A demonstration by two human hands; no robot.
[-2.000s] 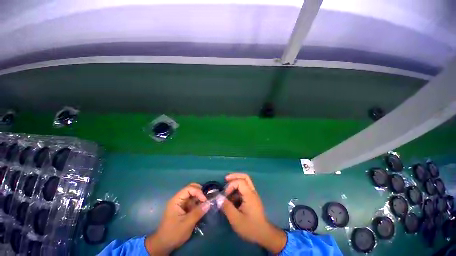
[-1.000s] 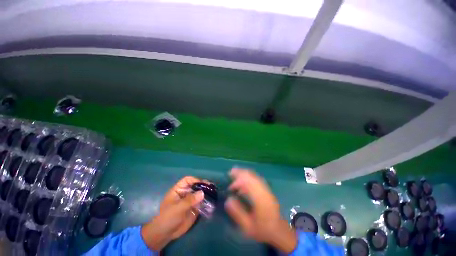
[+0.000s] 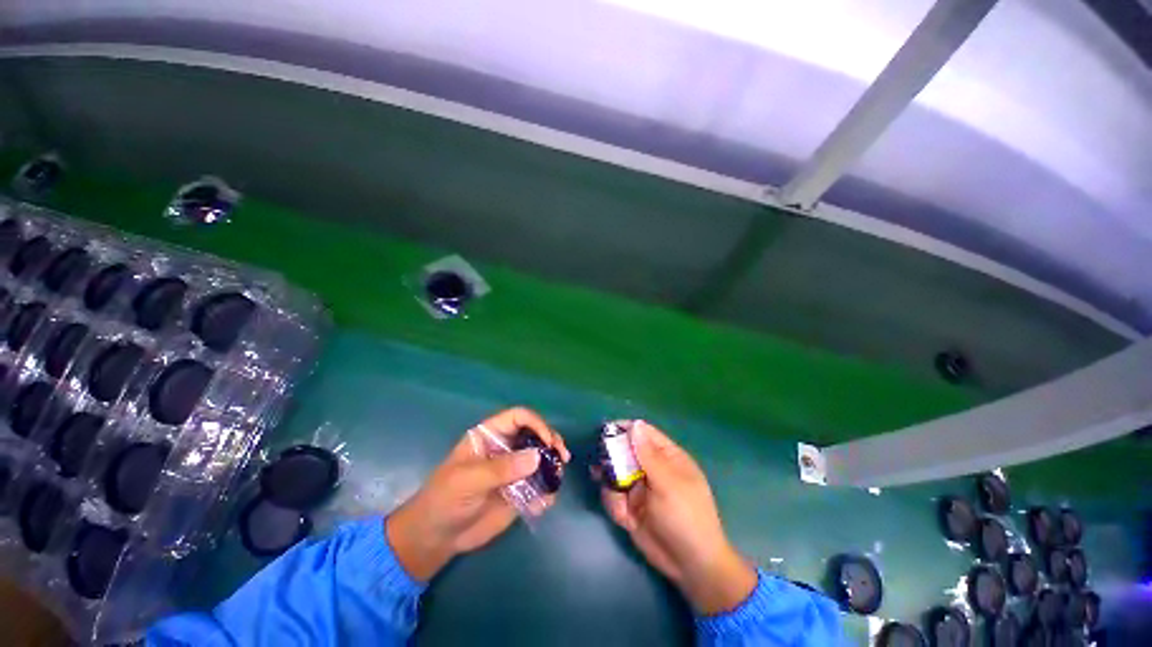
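Note:
My left hand (image 3: 478, 493) grips a small round black housing (image 3: 541, 463) with clear protective film (image 3: 505, 474) sticking out on its left side. My right hand (image 3: 663, 495) holds a small black disc part (image 3: 606, 465) with a silvery-white rectangular piece (image 3: 618, 453) with a yellow edge on it, which looks like a battery. The two hands are apart, with a narrow gap between the parts. Fingers hide part of both pieces. Lead wires are too small to tell.
A clear blister tray (image 3: 272, 331) with black discs lies at left, with two loose housings (image 3: 298, 475) beside it. Film-wrapped units (image 3: 447, 291) sit on the green strip (image 3: 569, 329). A white post (image 3: 985, 436) stands at right, above a pile of black housings (image 3: 987, 589).
The view has tilted and shifted. My right hand, blurred and without a visible part a second ago, now holds the disc with the white and yellow piece. A black disc on the strip's middle no longer shows.

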